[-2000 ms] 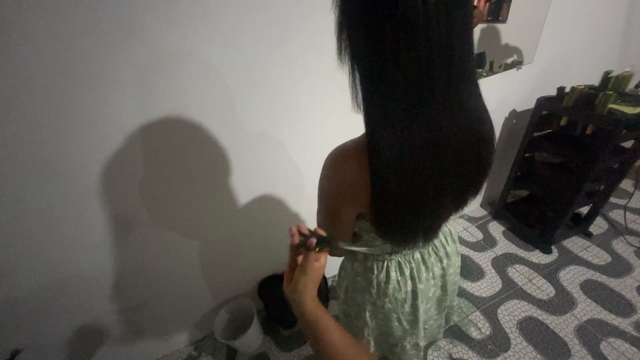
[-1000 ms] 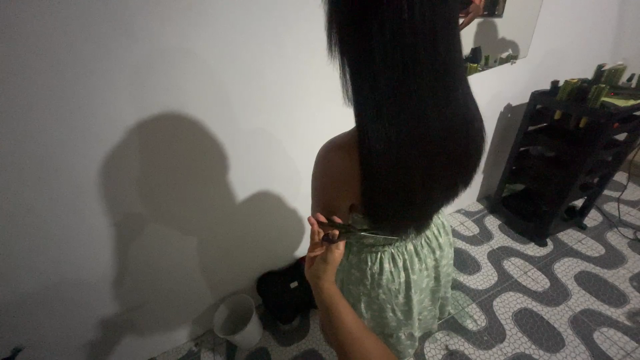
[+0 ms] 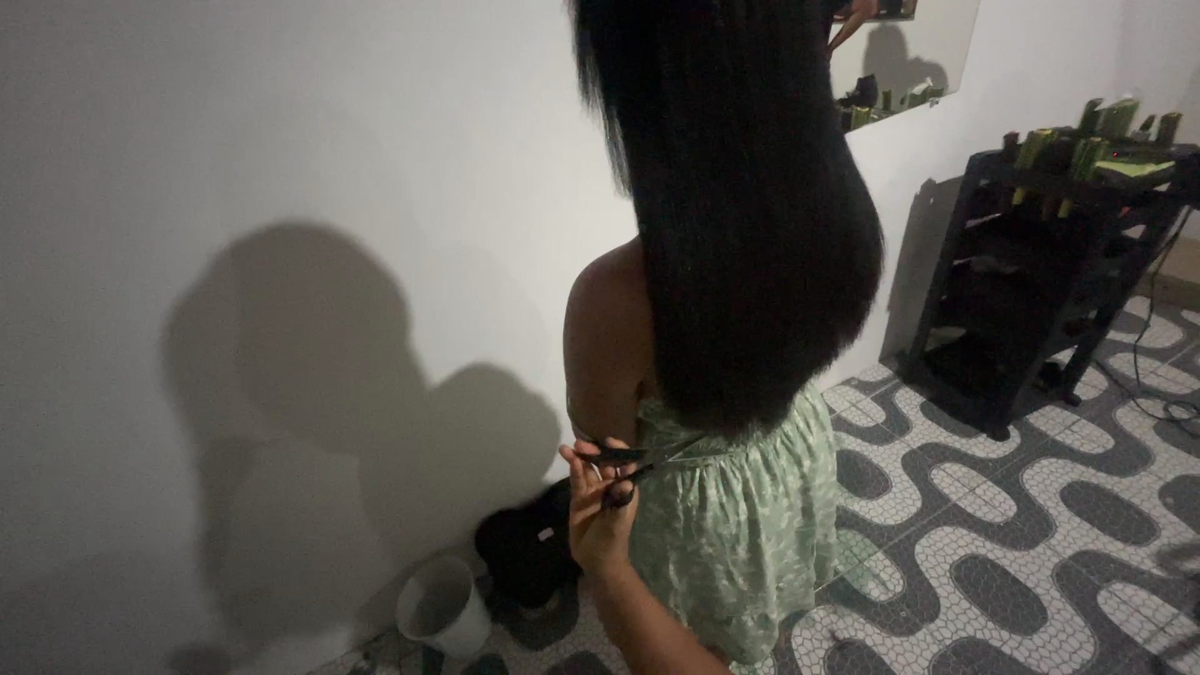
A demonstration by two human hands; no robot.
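My right hand [image 3: 600,516] holds a pair of scissors [image 3: 634,463] by its finger loops, with the palm side toward me. The scissors' blades point right, against the back of a light green patterned dress [image 3: 736,534] and just below the lower left tips of long, straight black hair [image 3: 750,234]. The handles are spread apart. The person wearing the dress stands with their back to me, and the hair hangs down over it; the left shoulder is bare. My left hand is not in view.
A black shelf cart [image 3: 1022,309] bearing bottles stands right. A wall mirror [image 3: 923,56] hangs behind the person. At lower left are a whitish bucket [image 3: 450,609] and a black object [image 3: 525,553] by the wall [image 3: 122,122]. A cable [image 3: 1139,347] lies on the patterned floor [image 3: 994,525].
Since two seconds ago, my right hand has brought the scissors right to the hair's lower edge. Between one second ago and now, the scissors have opened wider and sit slightly lower left of the hair tips.
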